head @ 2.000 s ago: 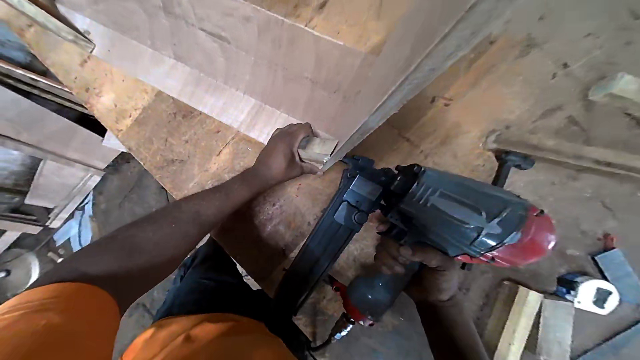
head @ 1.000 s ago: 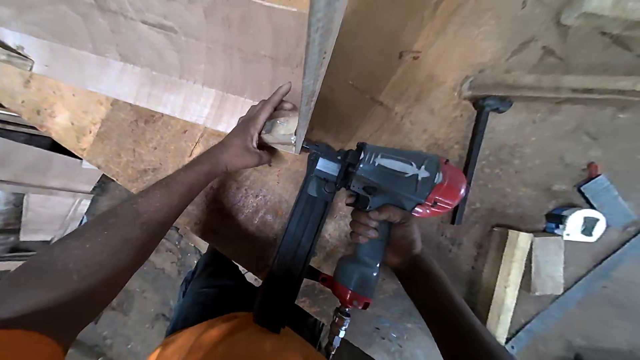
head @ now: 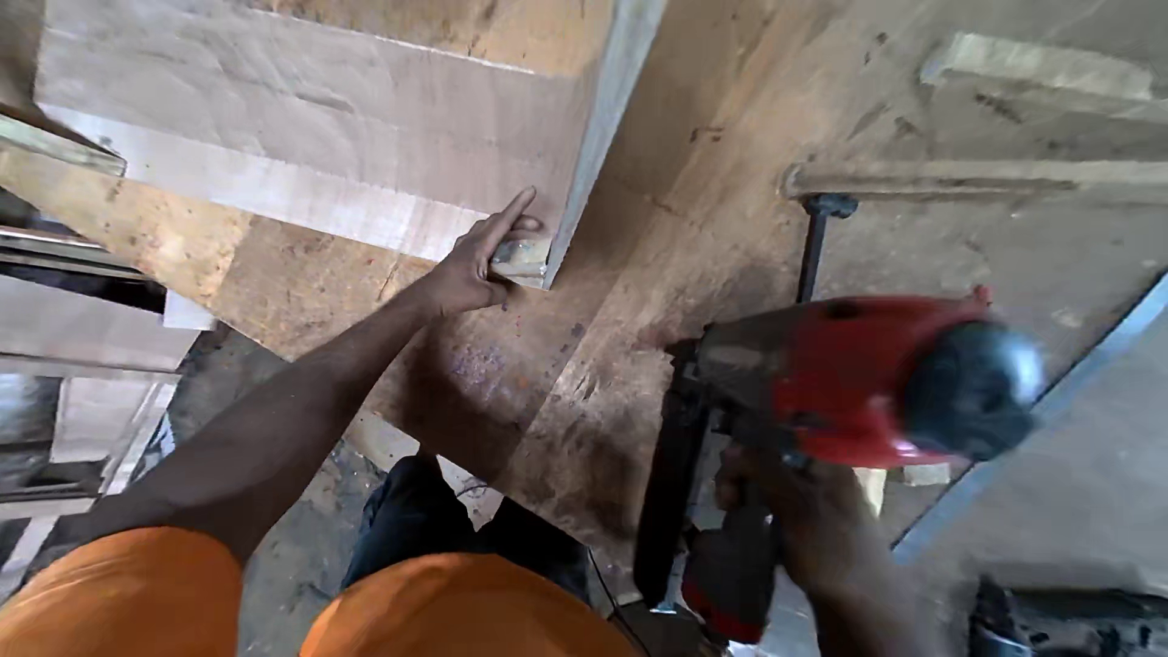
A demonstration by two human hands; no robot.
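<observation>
My left hand (head: 479,263) grips a short wood block (head: 522,259) at the near corner of a plywood panel assembly. An upright board (head: 607,137), seen edge-on, meets the block on its right. The light plywood panel (head: 356,119) extends up and left from there. My right hand (head: 776,488) is closed around the handle of a red and black pneumatic nail gun (head: 849,383), blurred and held apart from the boards, to the right of the corner. Its long magazine points down toward my body.
The assembly rests on a stained plywood worktop (head: 456,365). On the right lie a bar clamp (head: 812,246), a long wood strip (head: 967,178), a wood offcut (head: 1040,68) and a metal straightedge (head: 1104,347). A dark tool (head: 1077,620) is at the bottom right. Wooden frames (head: 91,383) stand at left.
The nail gun in my right hand has moved away from the block and board corner, to the right and up toward the camera. My left hand stays at the block.
</observation>
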